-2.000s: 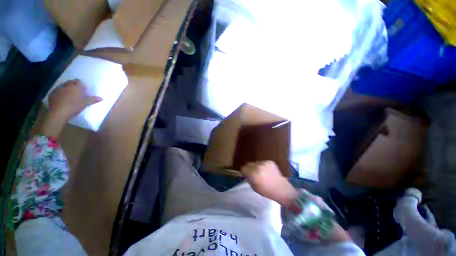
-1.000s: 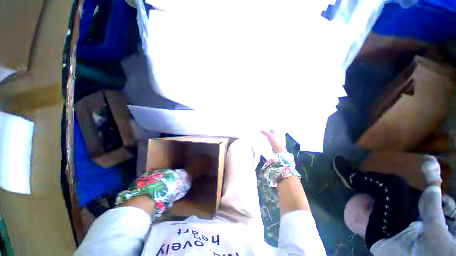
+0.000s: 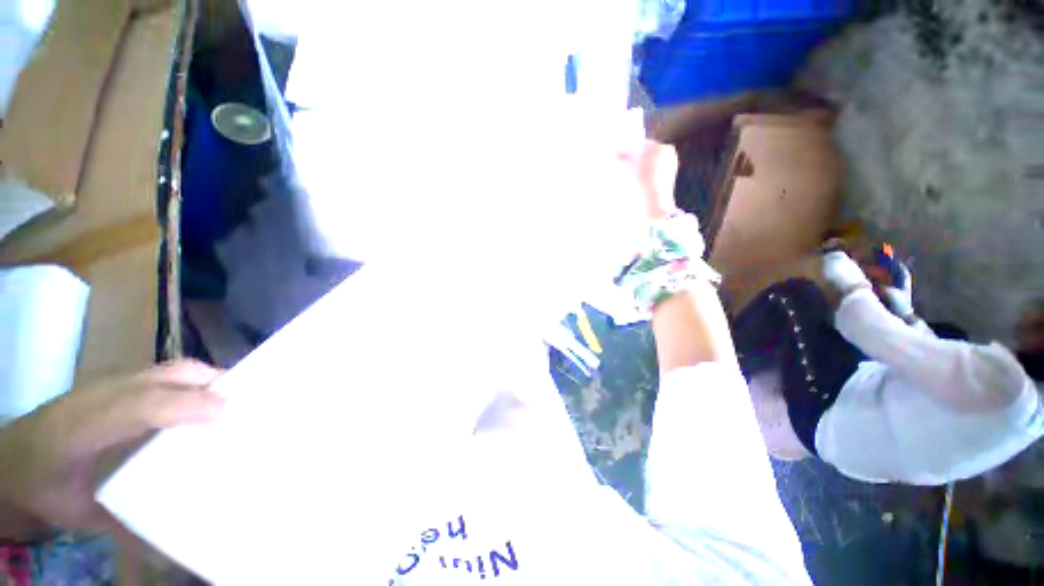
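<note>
A white foam sheet (image 3: 286, 424) spans the area in front of my body, one corner pointing down left. My left hand (image 3: 126, 429) grips its left edge, thumb on top. My right hand (image 3: 650, 177) is at the right side of the glaring white foam stack (image 3: 458, 126); its fingertips fade into the glare, so I cannot tell whether it holds anything. The border between sheet and stack is washed out. The small carton from before is not visible.
A cardboard-covered bench (image 3: 115, 240) with a white foam piece (image 3: 40, 338) is at left. A brown carton (image 3: 778, 183) and blue crates (image 3: 733, 46) are at upper right. A second person (image 3: 916, 401) sits at right, holding a small orange and blue tool (image 3: 887, 263).
My left hand has come out of the carton and now holds a foam sheet at left. My right hand has moved up to the stack. The carton has gone from view.
</note>
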